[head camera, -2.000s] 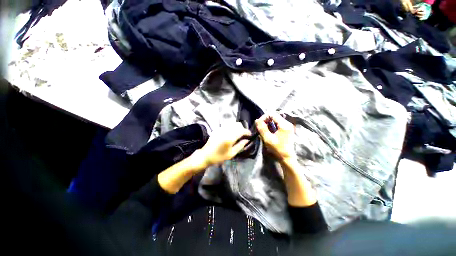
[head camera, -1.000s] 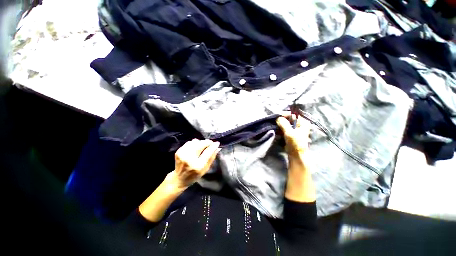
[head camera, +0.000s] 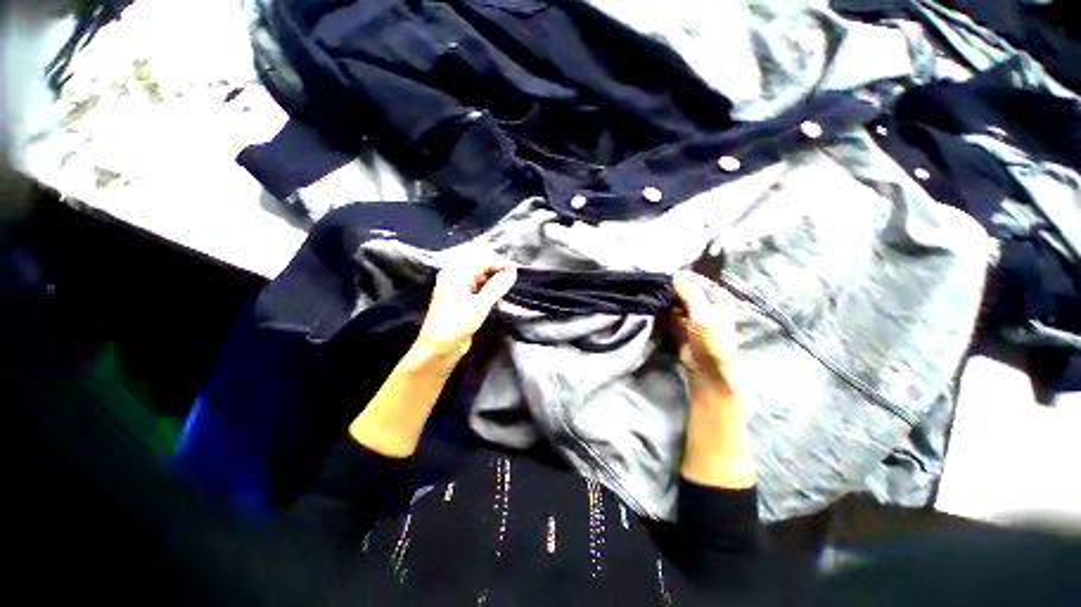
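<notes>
A large denim garment, navy on one side and pale grey on the other (head camera: 848, 296), lies spread over the table edge and my lap. My left hand (head camera: 465, 306) pinches one end of a narrow navy folded band (head camera: 593, 291). My right hand (head camera: 704, 323) grips the other end, so the band runs nearly straight between them. A navy button placket (head camera: 688, 176) with several silvery dots lies beyond my hands. Any tool in my right hand cannot be made out.
The white table (head camera: 225, 213) shows at left, with pale thread litter (head camera: 125, 101) on it. More navy and grey cloth (head camera: 1008, 154) is heaped at the right. A dark navy heap (head camera: 498, 71) lies at the back. Blue and green shapes show dimly at lower left.
My hands came apart from their close pinch two seconds ago, drawing the band out between them. Since one second ago my left hand has moved up and slightly right, and the band is now level.
</notes>
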